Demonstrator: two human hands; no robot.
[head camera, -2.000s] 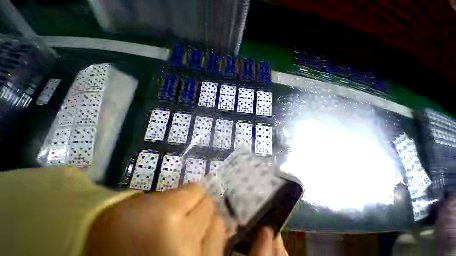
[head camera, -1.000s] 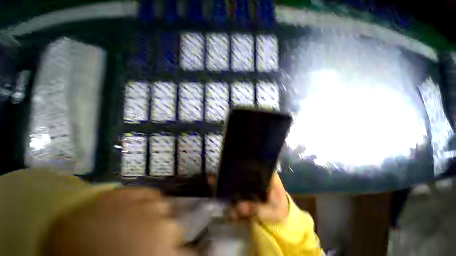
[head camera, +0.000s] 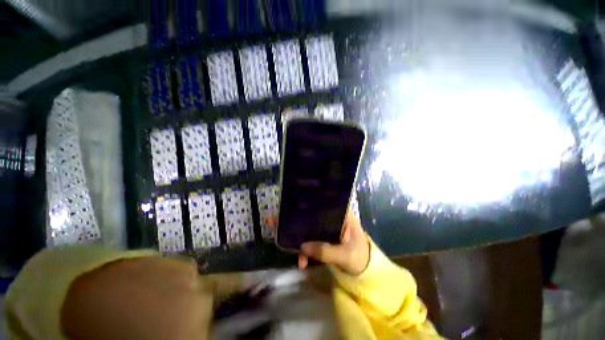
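Note:
A black smartphone (head camera: 320, 182) is held upright over the right part of the board rows. My right hand (head camera: 341, 251) grips its lower end, with the thumb across the bottom edge. My left hand (head camera: 142, 299) is large and blurred at the lower left; its fingers cannot be made out. White dotted dome sheets (head camera: 230, 147) cover boards in three rows, partly hidden by the phone and right hand. Blue circuit boards (head camera: 191, 83) without white sheets show at the left of the upper sheet row, and more stand behind at the top edge.
A stock of dotted dome sheets (head camera: 66, 166) lies at left beside a cloudy plastic film (head camera: 103, 159). Strong glare covers the bench (head camera: 431, 232) at right. More dotted sheets (head camera: 584, 119) lie at the far right. Blurred grey-white material (head camera: 278, 299) shows between my arms.
The smartphone has come upright in my right hand, and the dotted white piece seen over it is no longer visible there. My left hand has drawn back to the lower left. The view has shifted.

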